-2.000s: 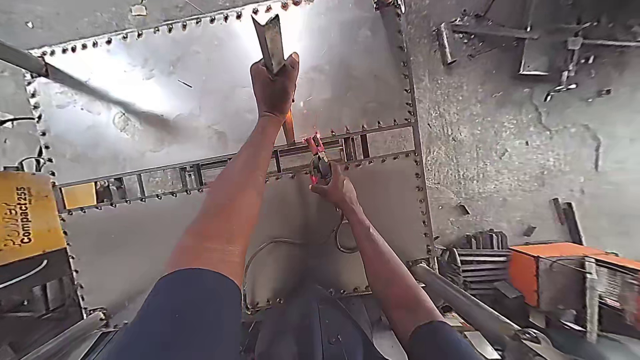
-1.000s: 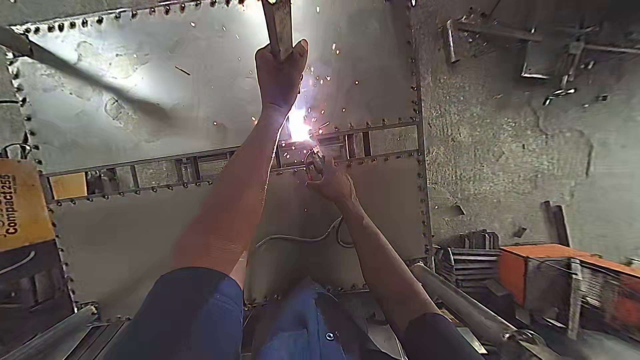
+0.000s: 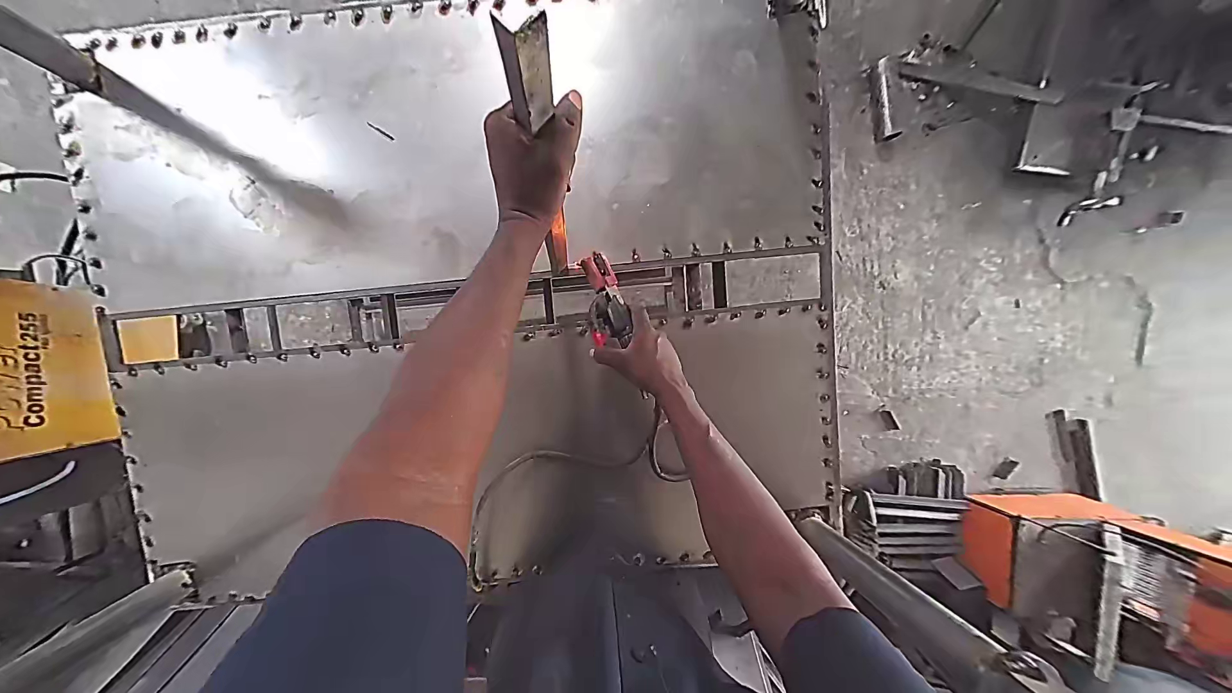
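My left hand (image 3: 534, 164) is closed around a metal angle bar (image 3: 531, 72), held above the upper sheet metal panel (image 3: 404, 154). The bar's lower end glows orange (image 3: 557, 241) near the slotted steel frame (image 3: 433, 298). In my right hand (image 3: 645, 356), to the right and lower, is a welding electrode holder (image 3: 606, 298) with red jaws. Its jaws are close to the bar's lower end; whether they touch, I cannot tell. A cable (image 3: 568, 457) runs over the lower panel (image 3: 385, 433) beneath my right hand.
A yellow welding machine (image 3: 53, 375) stands at the left. Metal scraps and bars (image 3: 1049, 125) lie on the floor at upper right. At lower right are stacked metal pieces (image 3: 905, 520) and an orange machine (image 3: 1049, 510). A round pipe (image 3: 192, 125) crosses the upper left.
The bright arc and flying sparks seen one second ago at the frame are gone. Both hands keep their hold, near the same part of the frame.
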